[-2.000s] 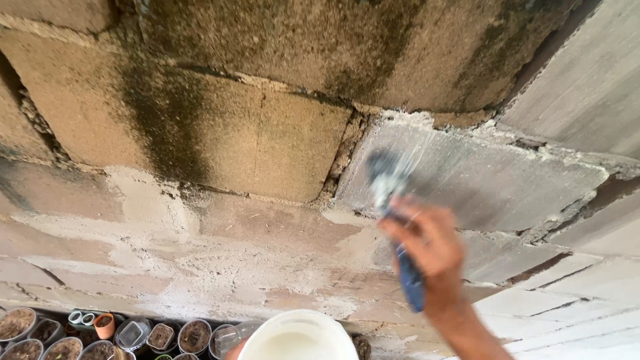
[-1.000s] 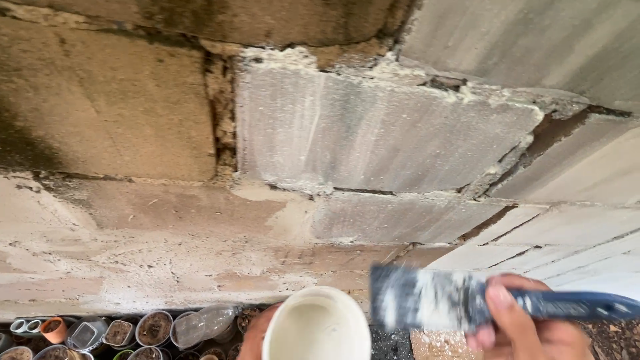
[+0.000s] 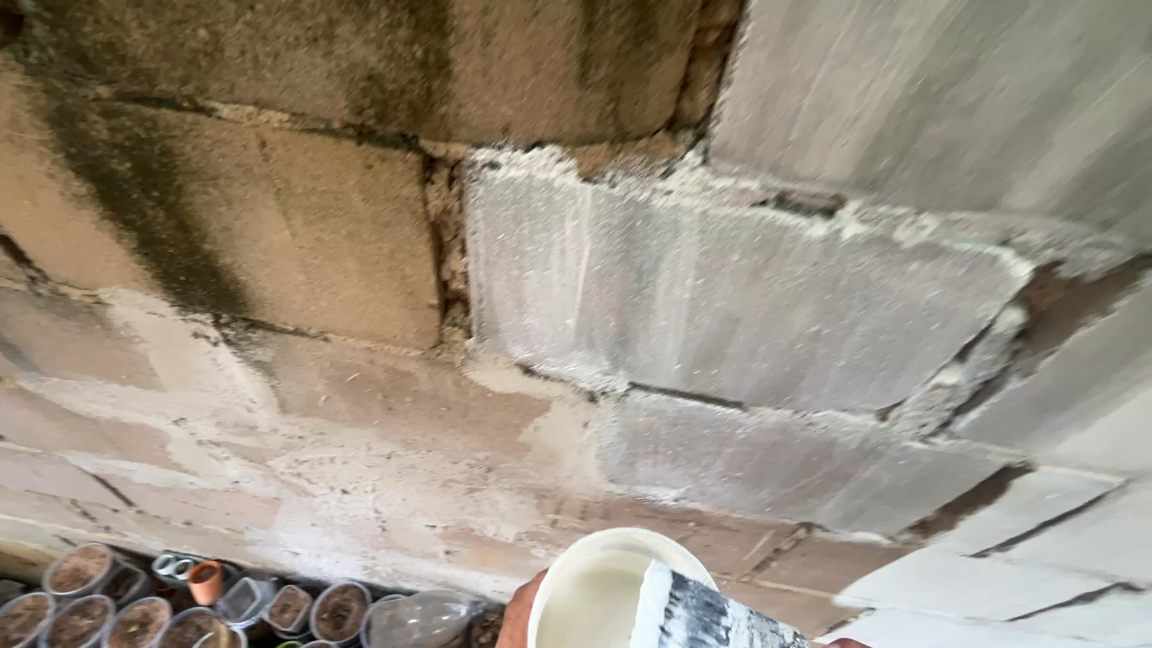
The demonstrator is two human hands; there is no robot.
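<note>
My left hand (image 3: 520, 612) holds a white plastic tub (image 3: 551, 576) of whitish liquid paint at the bottom middle. Over the tub's right side lies a paintbrush (image 3: 720, 621), its bristles coated in white and dark grey, the tip inside the rim. Only a small part of my right hand (image 3: 846, 643) shows at the bottom edge, by the brush; its grip is mostly hidden. Beyond them rises a block wall, with a thinly whitened block (image 3: 738, 297) at the centre right and a bare, dark-stained tan block (image 3: 297, 225) to its left.
Plastic pots of soil (image 3: 340, 610) stand in rows along the wall's foot at the lower left, with a small terracotta-coloured pot (image 3: 205, 583) among them. Crumbling mortar joints (image 3: 450, 252) and open gaps run between the blocks. Whiter blocks (image 3: 1035, 540) lie at the lower right.
The brush was on the wall block two seconds ago, then beside the tub to its right; now its bristles are over the tub's opening. My right hand has moved down, mostly out of view.
</note>
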